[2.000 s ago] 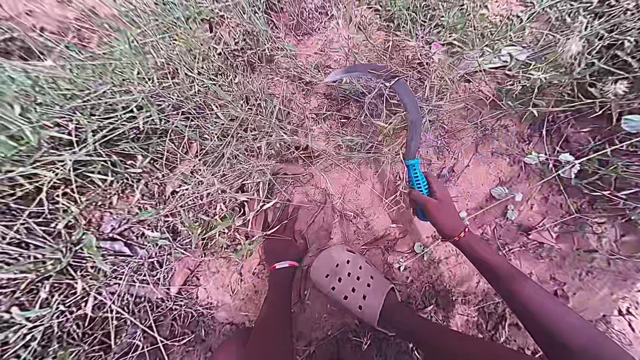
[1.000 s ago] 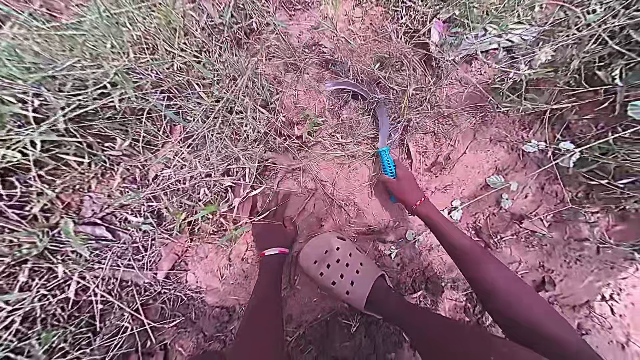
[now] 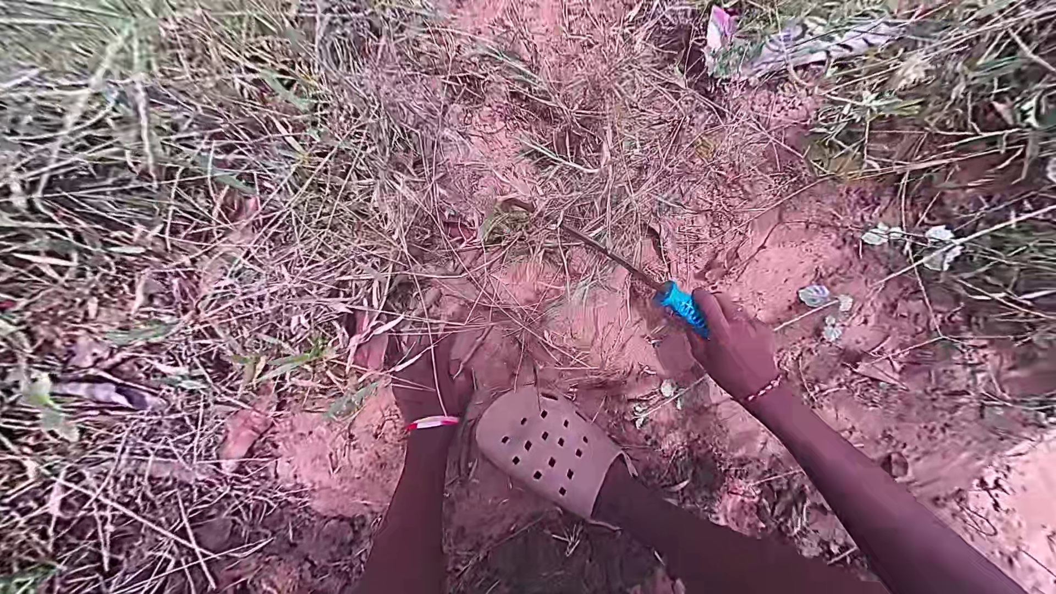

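Note:
My right hand (image 3: 734,342) is closed around the turquoise handle of a sickle (image 3: 682,308), right of centre. Its dark blade points up and left, low over the ground, and its far part is lost among dry grass (image 3: 569,181). Left of the shoe, my left hand (image 3: 429,375) is down at the soil beside the grass edge, a red and white band at its wrist. Grass stems cross over its fingers, so whether they grip anything is not clear.
My foot in a tan perforated clog (image 3: 549,450) stands between the two arms. Dense grass (image 3: 206,206) covers the left side. Reddish soil (image 3: 792,256) lies at the right, with a thin leafy stem (image 3: 883,268) across it. A pale dry leaf (image 3: 825,45) lies at the upper right.
The sickle has swung from pointing upward to lying slanted up and left, its blade now lower in the grass. My right hand has come nearer the clog. My left hand has stayed about where it was.

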